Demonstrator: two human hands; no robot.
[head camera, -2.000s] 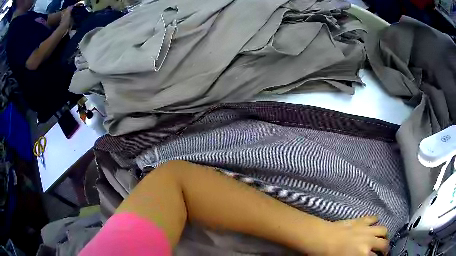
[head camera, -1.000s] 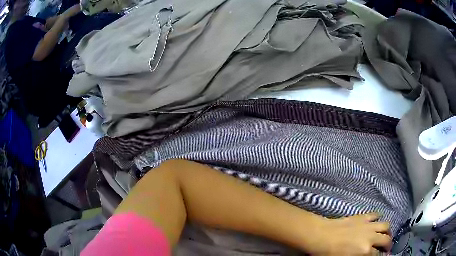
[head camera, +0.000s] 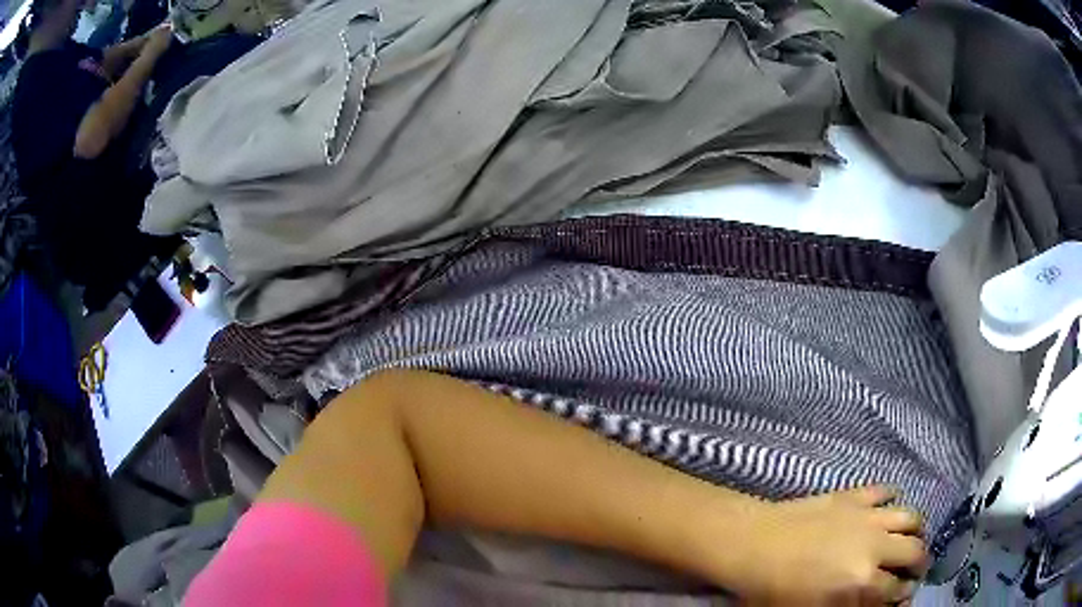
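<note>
My left hand (head camera: 837, 551) lies on the cloth at the lower right, beside the sewing machine head, with its fingers bent; whether it grips the cloth cannot be told. The purplish-grey striped fabric (head camera: 724, 344) is spread behind my forearm, with a dark band (head camera: 748, 251) along its far edge. The white sewing machine head (head camera: 1030, 474) is at the right edge. The needle area is not clearly visible. My right hand is not in view. Grey-brown cloth (head camera: 498, 563) lies below my forearm.
A heap of grey-brown cloth (head camera: 475, 131) lies behind the striped fabric, and more hangs at the far right. A white lamp (head camera: 1035, 296) stands above the machine. Yellow-handled scissors (head camera: 93, 369) and a dark phone-like object (head camera: 154, 311) lie on the left table. A person (head camera: 89, 131) sits at upper left.
The view has shifted slightly, so cloth pile, band and lamp appear a little higher in the picture. My left hand stays beside the machine on the striped fabric.
</note>
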